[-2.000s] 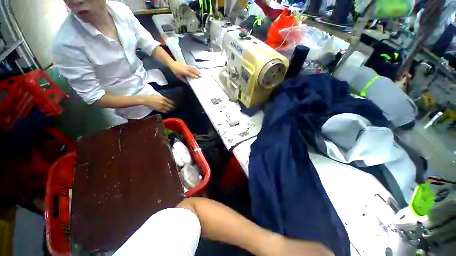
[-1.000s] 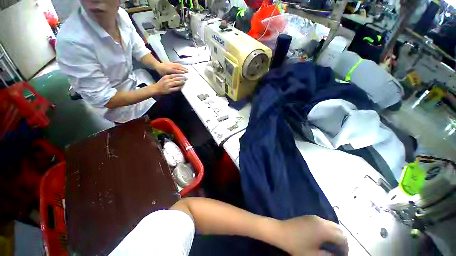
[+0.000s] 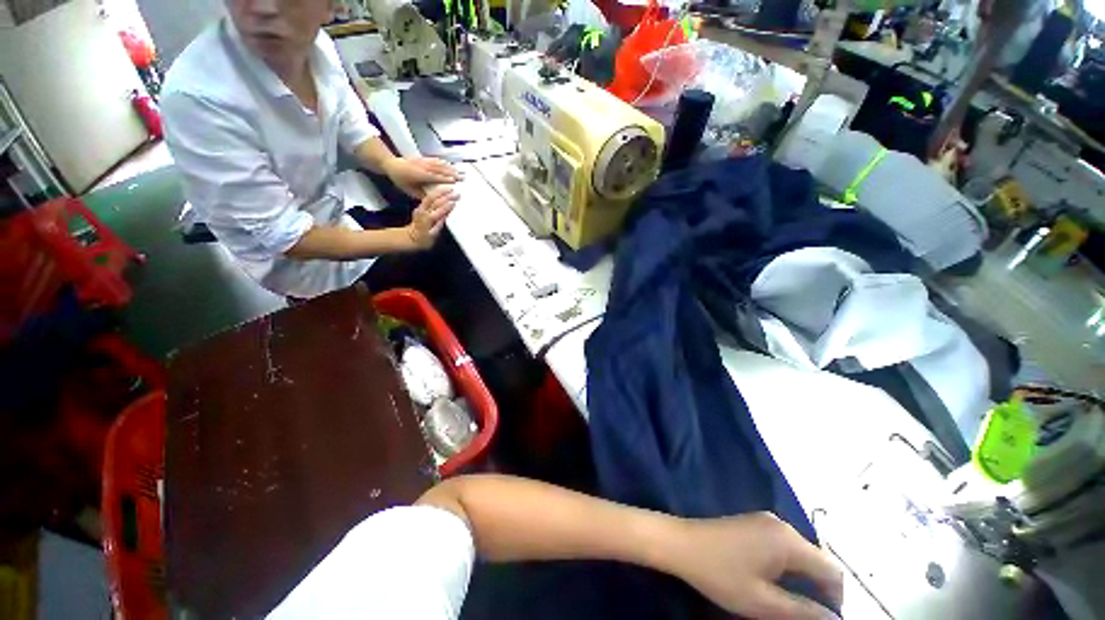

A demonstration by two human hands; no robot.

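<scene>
My left hand [image 3: 754, 563] reaches in from the bottom, fingers bent over the table's front edge, with dark cloth showing between thumb and fingers. Whether it grips the cloth cannot be told. My right hand is out of the picture. The large navy garment [image 3: 660, 388] lies heaped on the white machine table, one length running down to my left hand. Its white panel [image 3: 866, 327] lies crumpled on the right. The bed and needle area of the sewing machine [image 3: 988, 527] are at the lower right, with a neon-green tag [image 3: 1006, 440] hanging beside them.
A cream-yellow machine [image 3: 588, 151] stands behind the garment. A person in a white shirt [image 3: 261, 158] sits at the left. A brown board [image 3: 291, 442] lies on a red basket [image 3: 479, 394] beside my forearm. A grey roll [image 3: 903, 188] is behind.
My left hand has moved slightly and its fingers have changed from curled to more extended downward. The other person's hands have shifted. The view has swung rightward since the first frame.
</scene>
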